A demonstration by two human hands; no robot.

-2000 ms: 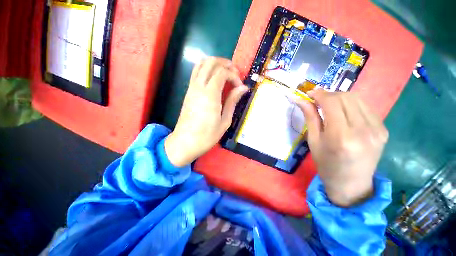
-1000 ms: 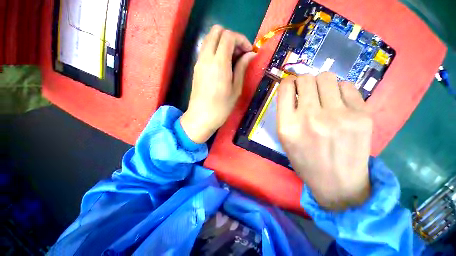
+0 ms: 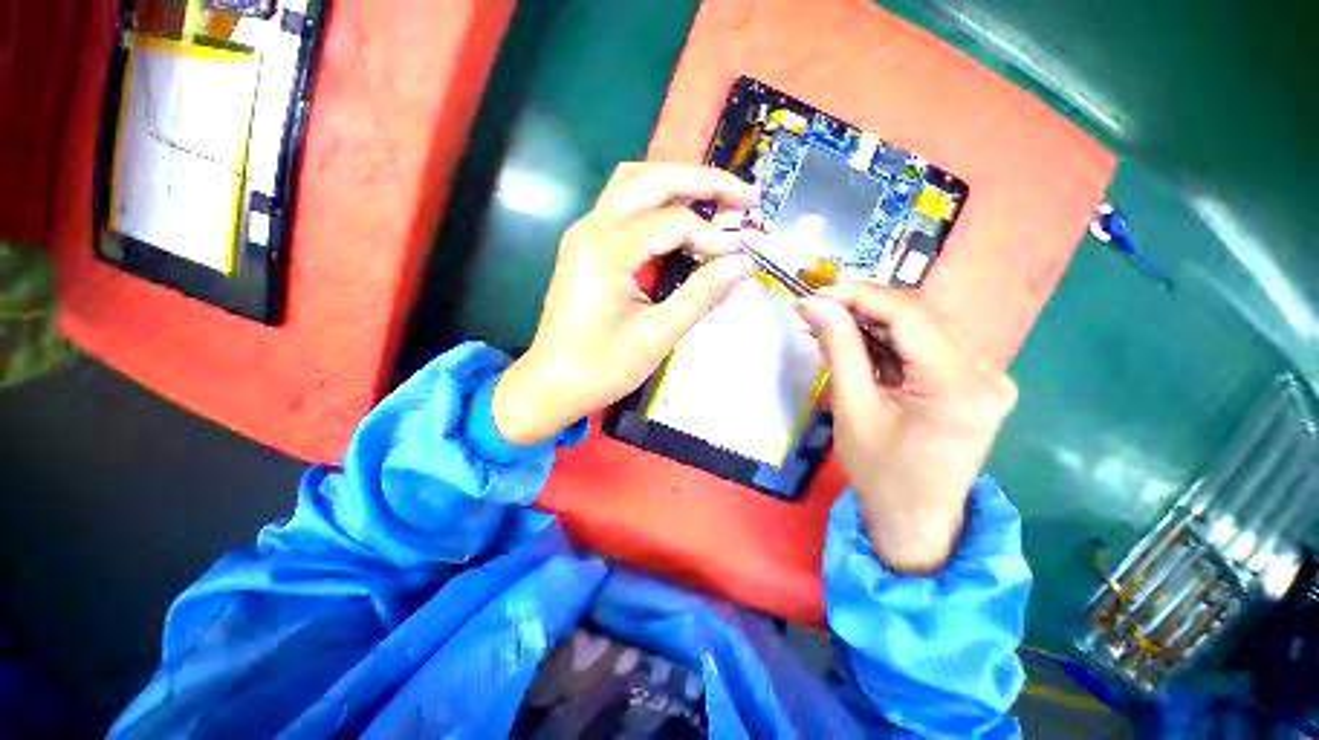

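An open tablet (image 3: 692, 434) lies on a red-orange foam pad (image 3: 1013, 217), with a blue mainboard (image 3: 900, 188) at its far end and a white, yellow-edged battery (image 3: 731, 369) nearer me. My right hand (image 3: 914, 398) grips slim dark tweezers (image 3: 781, 270) over the border between battery and board. The tweezers' tips point left toward my left fingertips. My left hand (image 3: 615, 297) is over the tablet's left edge, its fingers bent close together. Whether they hold a part is too small to tell. The hand hides part of that edge.
A second open tablet (image 3: 188, 159) lies on another red-orange pad (image 3: 369, 188) at left. A small blue-handled tool (image 3: 1131, 243) lies on the green bench (image 3: 1157, 130) at right. A clear tray with orange flex cables (image 3: 1179, 593) is at lower right.
My left hand has let go of the raised orange flex cable and moved in over the tablet's edge. My right hand has drawn back, uncovering the battery and showing the tweezers. The view has shifted.
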